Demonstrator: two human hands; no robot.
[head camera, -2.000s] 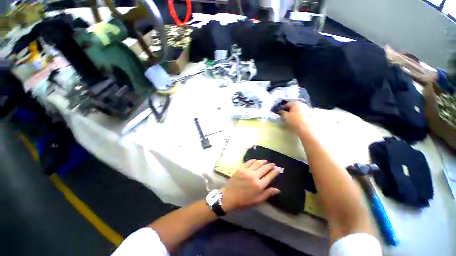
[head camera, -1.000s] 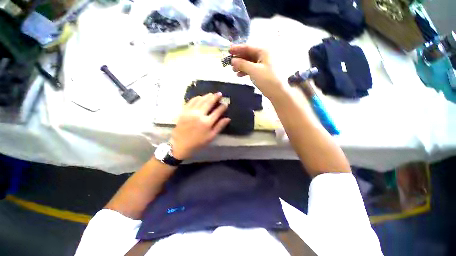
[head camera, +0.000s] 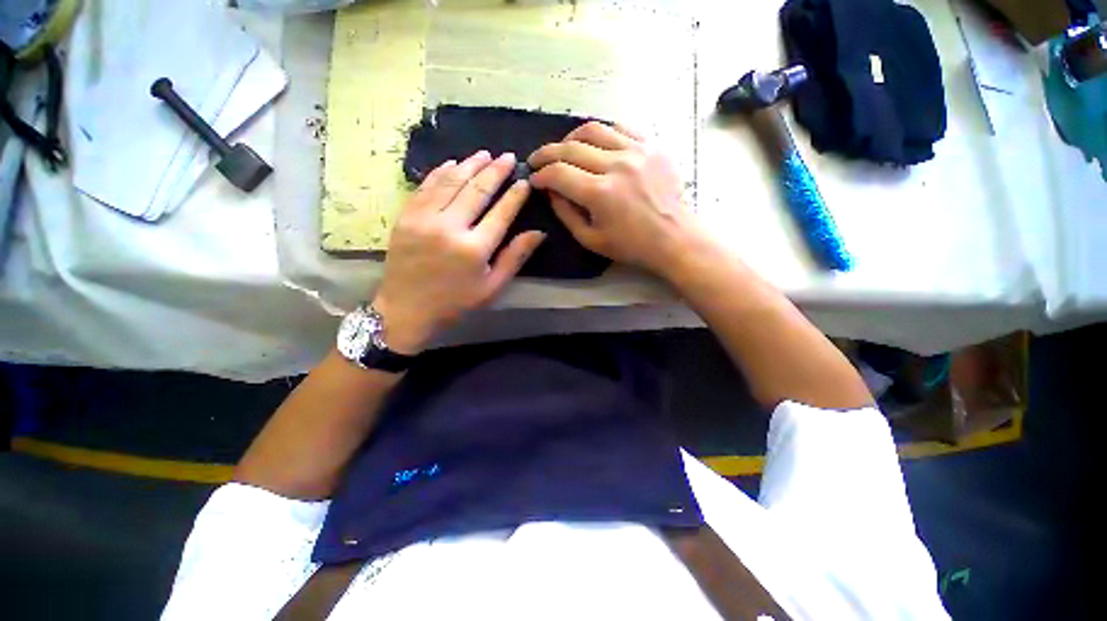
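A black fabric panel lies on the pale yellow work board. My left hand rests flat on the panel's left part, fingers a little apart. My right hand is on the panel's right part. Its fingertips pinch a tiny dark metal fitting against the panel, touching my left fingertips. The fingers hide most of the fitting and the panel's middle.
A dark setting punch lies on white sheets at the left. A hammer with a blue handle lies right of the board, beside a black panel stack. Dark pliers are at the far left.
My right hand has come down from above the board with the fitting and now meets my left hand on the panel. The view has tilted down, nearer the table's front edge.
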